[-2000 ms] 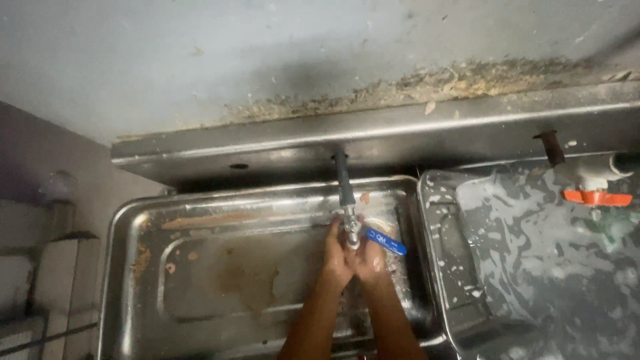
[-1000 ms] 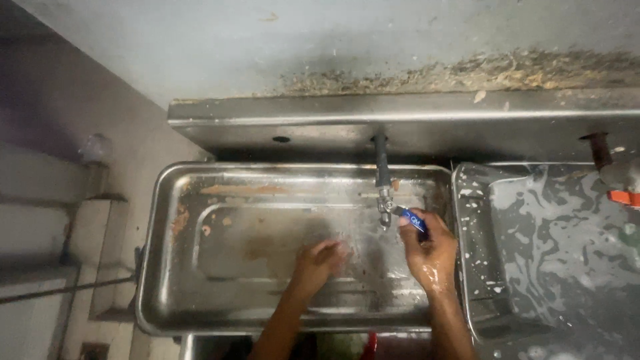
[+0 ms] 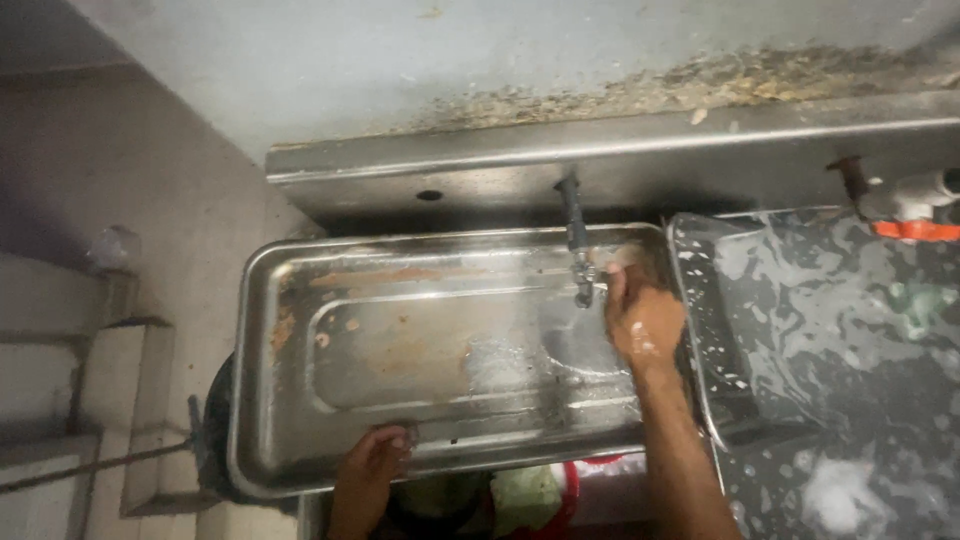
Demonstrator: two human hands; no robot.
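A large stained stainless steel tray [image 3: 420, 352] lies below a metal faucet [image 3: 577, 262] on the back ledge, with some water on its right part. My right hand [image 3: 645, 319] is at the tray's right end, just right of the faucet, its fingers curled and blurred; whether it holds anything is hidden, and the blue lever does not show. At the tray's near rim is my left hand [image 3: 379, 454], fingers bent, with no object visible in it; whether it grips the rim cannot be told.
To the right, a basin of soapy water [image 3: 825, 337] adjoins the tray, under a valve with an orange handle [image 3: 915, 229]. A red-rimmed container [image 3: 571, 491] with something pale green sits below the near edge. A dark round object [image 3: 217, 427] shows behind the tray's left end.
Both hands were together under the faucet at first. Then my right hand was on the blue lever and my left over the tray. Now my left hand is at the near rim.
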